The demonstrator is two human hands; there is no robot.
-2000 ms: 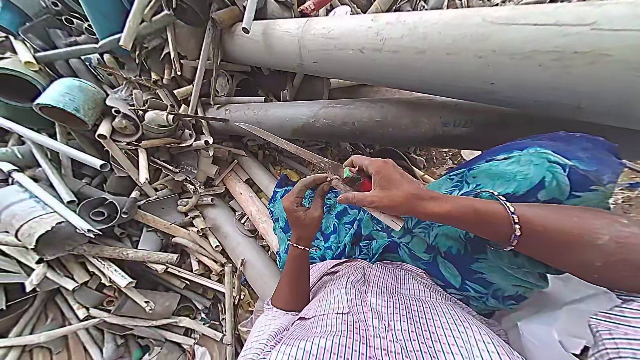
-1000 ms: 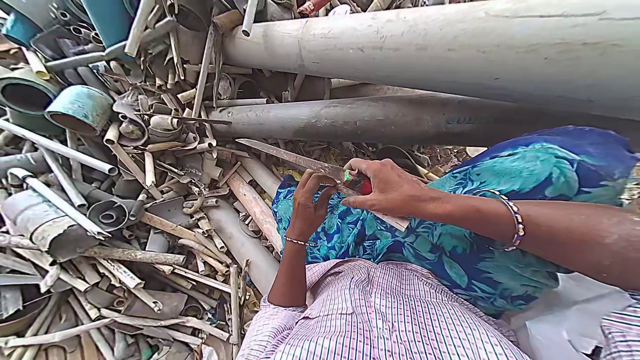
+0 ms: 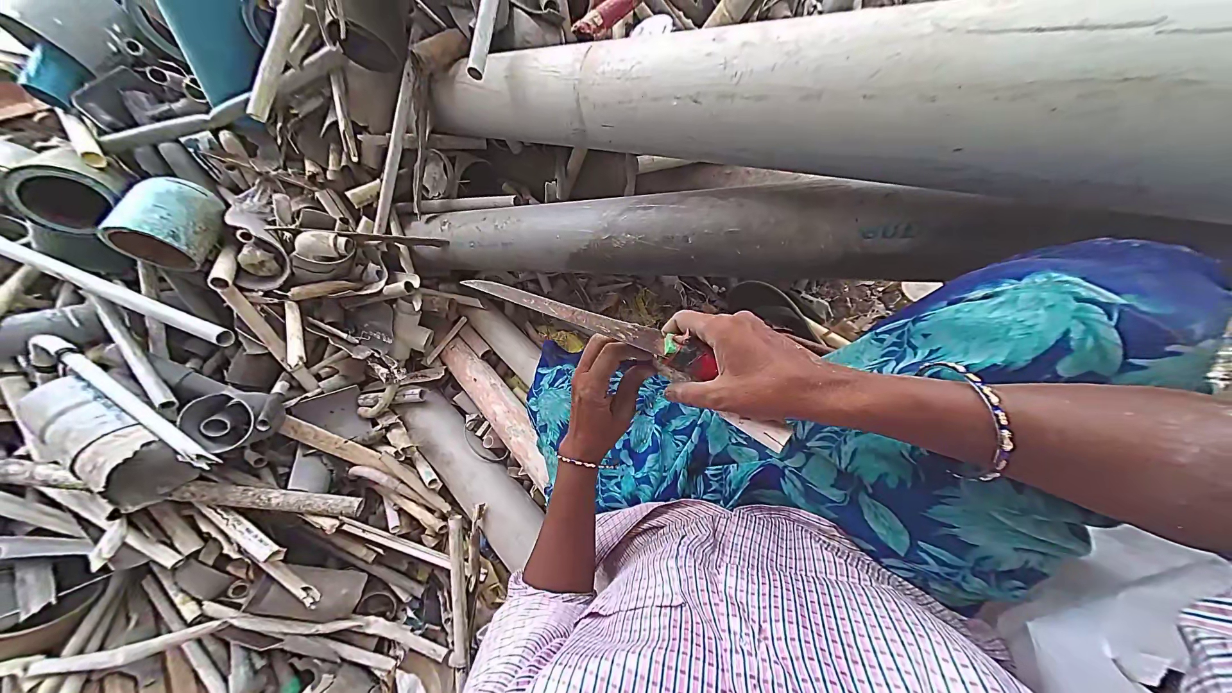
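Note:
A long flat metal blade (image 3: pixel 568 316), stained brown, points up and left over the scrap. My right hand (image 3: pixel 756 366) is closed around its red handle (image 3: pixel 703 367), which has a green part by the blade. My left hand (image 3: pixel 604 395) has its bent fingers at the blade's base, near the handle; whether they grip the blade or a small piece under it cannot be told. A pale flat strip (image 3: pixel 760 429) sticks out below my right hand, over the blue and teal floral cloth (image 3: pixel 905 462) on my lap. Its other end is hidden by the hands.
Two large grey pipes (image 3: pixel 818 96) (image 3: pixel 674 231) run across beyond my hands. To the left lies a heap of cut plastic pipe scraps (image 3: pixel 279 500), with teal pipe rings (image 3: pixel 166 223). Another grey pipe (image 3: pixel 472 472) lies beside my left forearm. White sheeting (image 3: pixel 1107 616) is at the lower right.
My left fingers have shifted a little and bent closer to the blade's base. My right hand stays on the red handle, and the blade keeps nearly the same slant.

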